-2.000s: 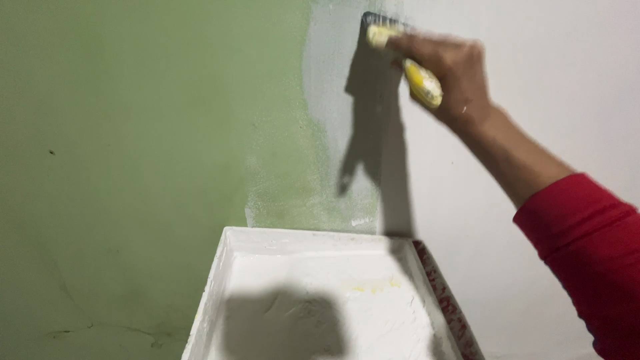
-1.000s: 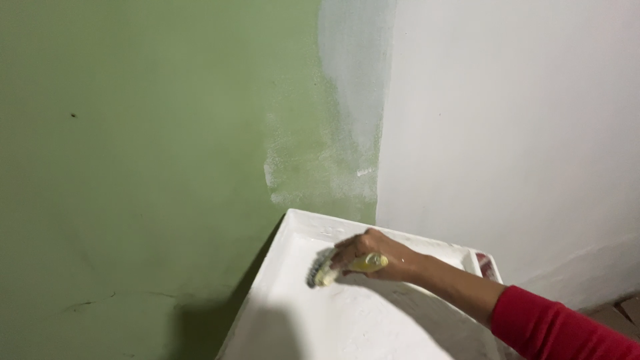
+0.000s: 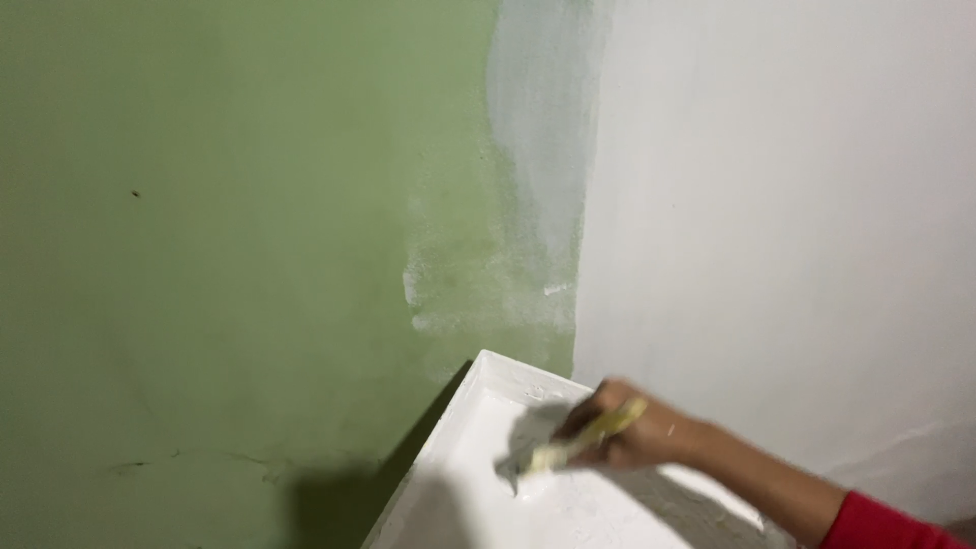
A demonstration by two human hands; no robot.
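Note:
My right hand [image 3: 633, 431], below a red sleeve, grips a paintbrush [image 3: 602, 431] with a yellow handle. The brush's dark bristles point down left, at the white paint in a white paint tray [image 3: 450, 419]; hand and brush are slightly blurred. Behind the tray stands a green wall [image 3: 267, 229], with a thin, uneven band of whitish paint [image 3: 541, 114] along its right edge. My left hand is out of view, and what holds the tray up is not seen.
A white wall [image 3: 762, 191] meets the green one at a corner just behind the tray. A dark shadow falls on the green wall beside the tray's left edge. Fine cracks [image 3: 221, 457] run across the lower green wall.
My right hand was up at the painted band with the brush two seconds ago, then came down to the tray, where it still is. The tray now sits at a different angle in view.

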